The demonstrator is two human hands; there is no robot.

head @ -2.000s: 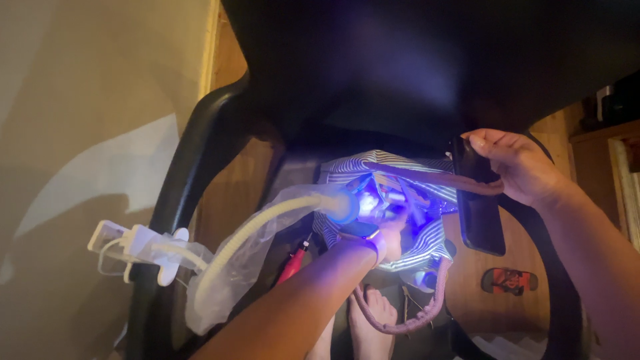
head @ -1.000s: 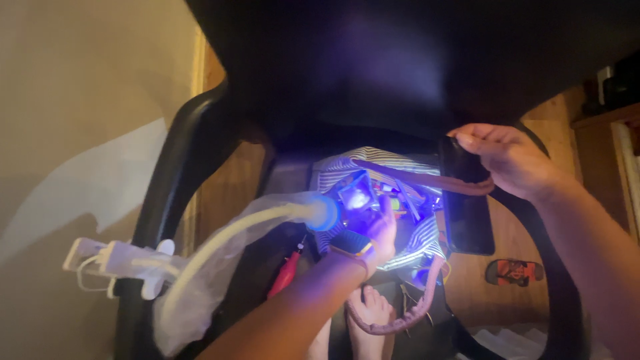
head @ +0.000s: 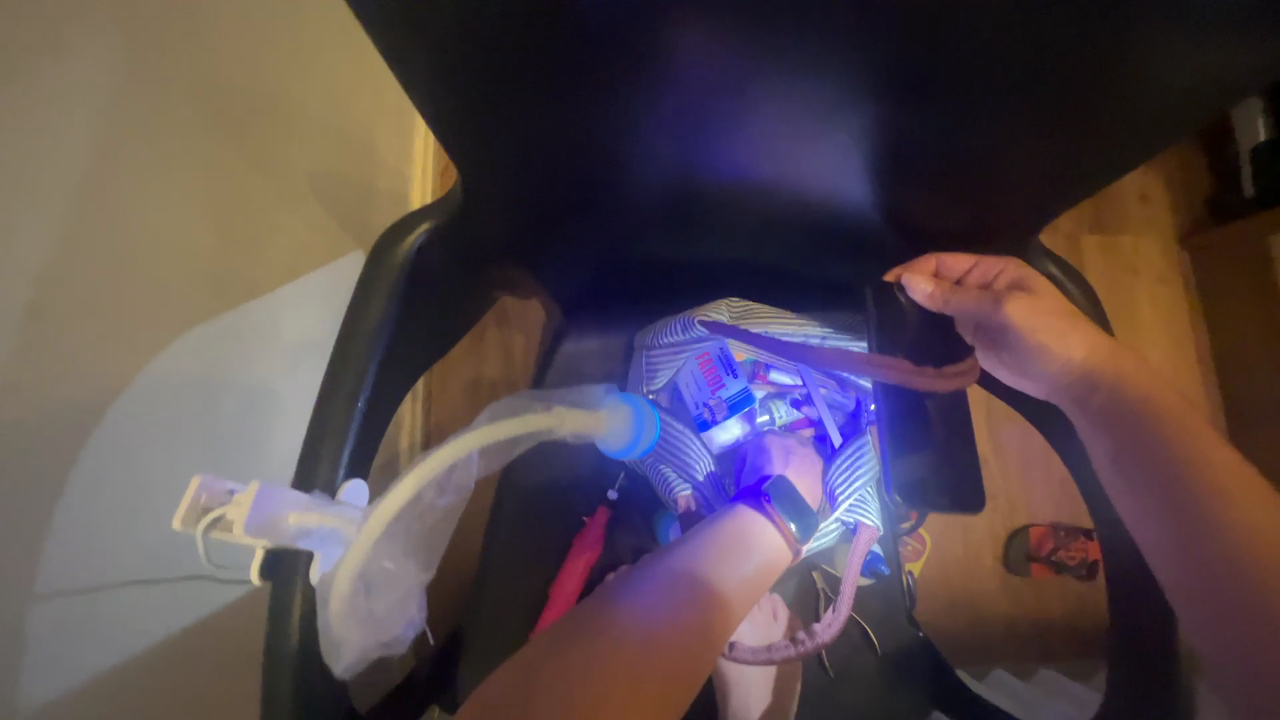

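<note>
A striped fabric bag (head: 745, 318) lies open on a dark seat, lit violet inside. My left hand (head: 785, 460) reaches into it, fingers mostly hidden, below a small box with writing (head: 715, 385) and other small items (head: 790, 412). What it touches cannot be told. My right hand (head: 975, 295) pinches the top of a flat, black rectangular object (head: 930, 440) at the bag's right side; a pink braided bag handle (head: 880, 368) loops against that hand. A lamp on a bent cream neck (head: 430, 470), wrapped in clear plastic with a blue ring (head: 640, 425), points into the bag.
The black chair's armrest (head: 350, 390) carries the lamp's white clamp (head: 300, 515). A red object, perhaps a folded umbrella (head: 575, 570), lies left of the bag. A bare foot (head: 765, 620) shows below. A red and black flip-flop (head: 1055, 552) rests on the wooden floor.
My left hand has moved lower in the bag, and the small box and other contents show more clearly. My right hand stays at the bag's right side.
</note>
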